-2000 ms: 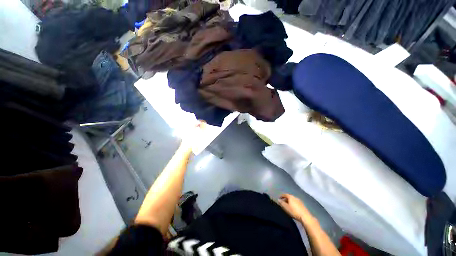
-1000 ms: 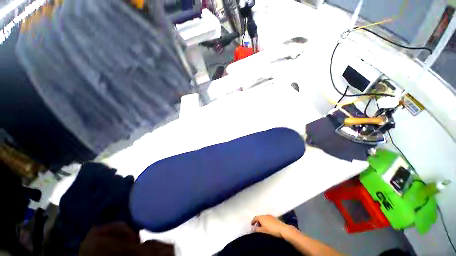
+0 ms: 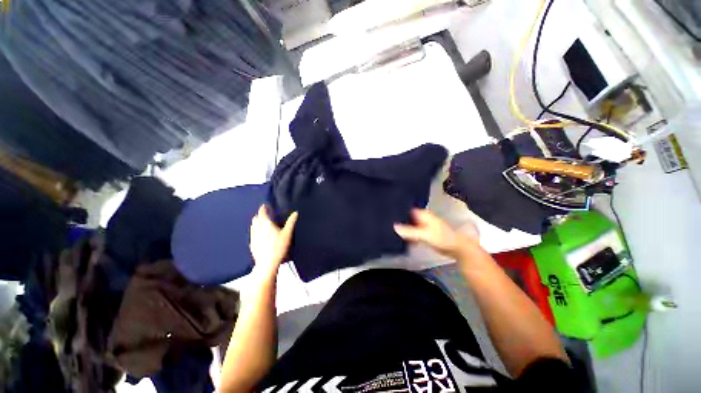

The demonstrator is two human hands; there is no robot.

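Observation:
A navy garment (image 3: 346,211) lies spread over the right part of the blue padded board (image 3: 211,234), whose rounded left end shows bare. One part of the garment points away at the far side, another to the right. My left hand (image 3: 270,238) is at its left edge, thumb and fingers apart, fingers at the cloth. My right hand (image 3: 432,232) is at its right edge with the fingertips on the cloth; whether they pinch it is unclear. The steam iron (image 3: 557,180), with an orange-yellow handle, rests on the dark pad (image 3: 488,188) at the right.
A brown garment pile (image 3: 157,315) with navy cloth lies at left. Hanging dark garments (image 3: 154,77) fill the far left. A green bag (image 3: 588,295) and red stool (image 3: 526,280) stand below the table's right end. Yellow and black lines hang near the iron. White table cover (image 3: 384,100) shows beyond.
The navy garment now covers part of the formerly bare board. My left hand has come into view, and both hands are at the cloth. The view has turned right from the garment pile.

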